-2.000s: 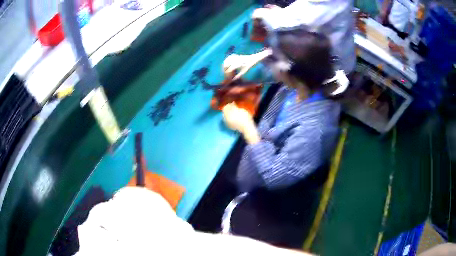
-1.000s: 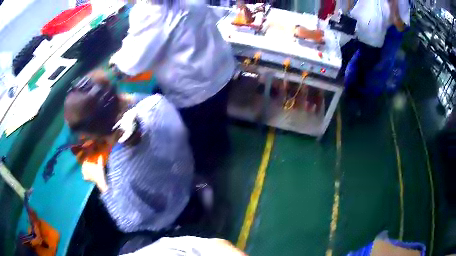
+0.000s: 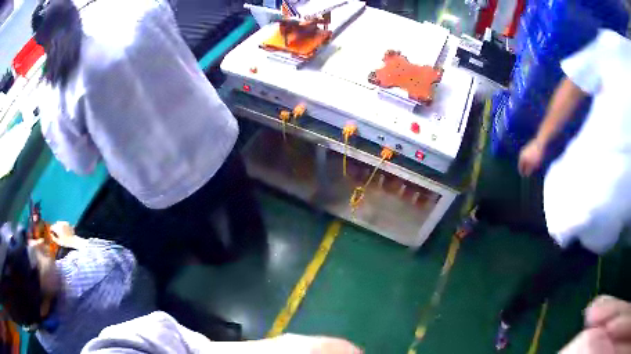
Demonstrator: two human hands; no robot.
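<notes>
My left hand (image 3: 325,345) shows as a strip of skin beyond a pale sleeve at the bottom edge; its fingers are cut off. My right hand (image 3: 607,323) is at the bottom right corner, blurred and cut off, with fingertips partly showing. I see no object in either hand. Nearest in front is a white machine table (image 3: 304,86), out of reach of both hands. It carries an orange flat plate (image 3: 408,76) with an irregular outline and an orange fixture (image 3: 297,41) on the left.
A seated coworker in a checked top (image 3: 97,273) holds an orange fixture (image 3: 43,231) at the teal bench (image 3: 66,187). A person in a pale jacket (image 3: 149,104) stands behind. Another in white (image 3: 588,159) is at right. Yellow lines (image 3: 304,283) cross the green floor. Blue stacks (image 3: 533,62) stand behind.
The view has swung right, away from the teal bench to the machine table and floor. My right hand has come into the bottom right corner. The person in white at right now appears much larger.
</notes>
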